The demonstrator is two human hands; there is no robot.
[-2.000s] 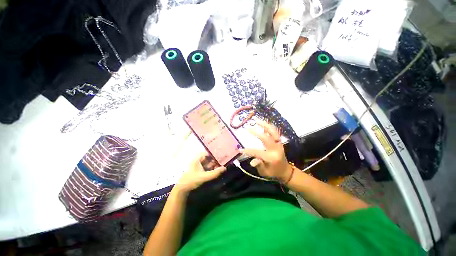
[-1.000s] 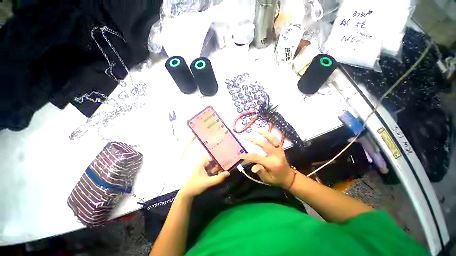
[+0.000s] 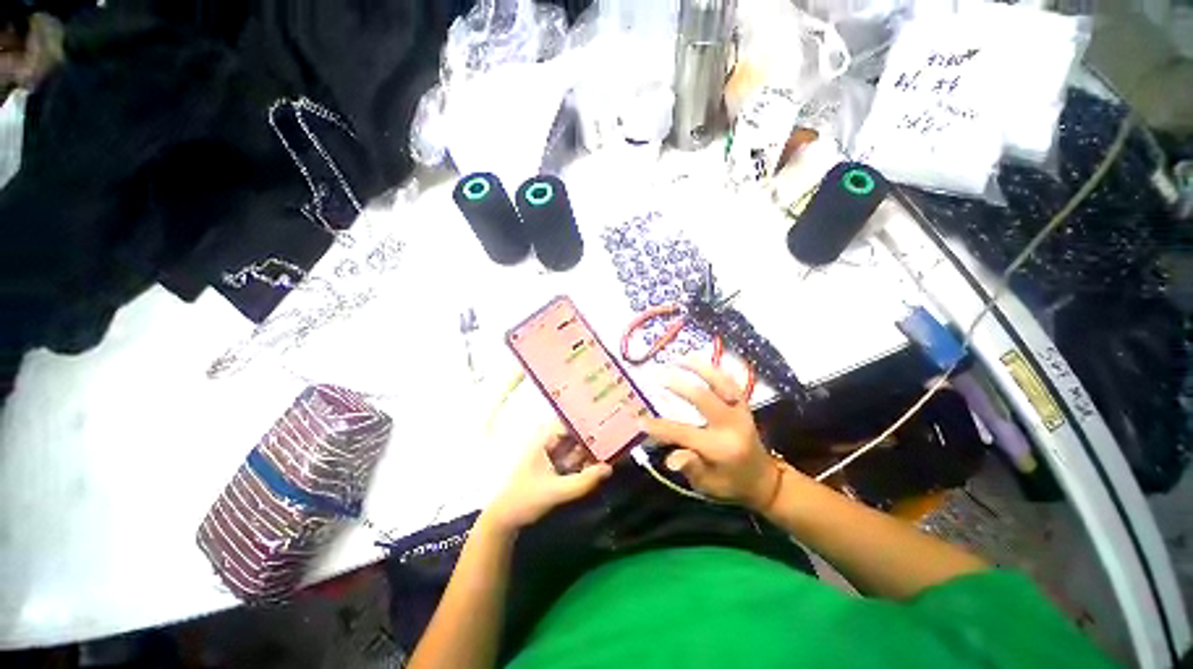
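Observation:
A smartphone (image 3: 578, 379) with a lit pink screen lies tilted above the table's front edge. My left hand (image 3: 540, 484) holds its lower end, with the thumb along the bottom edge. My right hand (image 3: 717, 442) is at the phone's lower right corner, a fingertip at the screen, the other fingers spread. A pale charging cable (image 3: 864, 454) runs from the phone's bottom end under my right hand and off to the right. Black cloth (image 3: 615, 516) lies on my lap beneath both hands.
Red-handled scissors (image 3: 650, 335) lie beside small round studs (image 3: 654, 261). Black thread cones (image 3: 551, 225) stand behind; another (image 3: 833, 216) is at right. A striped pouch (image 3: 294, 497) is at front left. Silver chain (image 3: 314, 307) and heaped black garments (image 3: 144, 144) are at back left. Plastic bags (image 3: 935, 98) lie at back right.
The phone's screen content has changed. The whole view has shifted, so things sit slightly lower and further right. Both hands stay at the phone.

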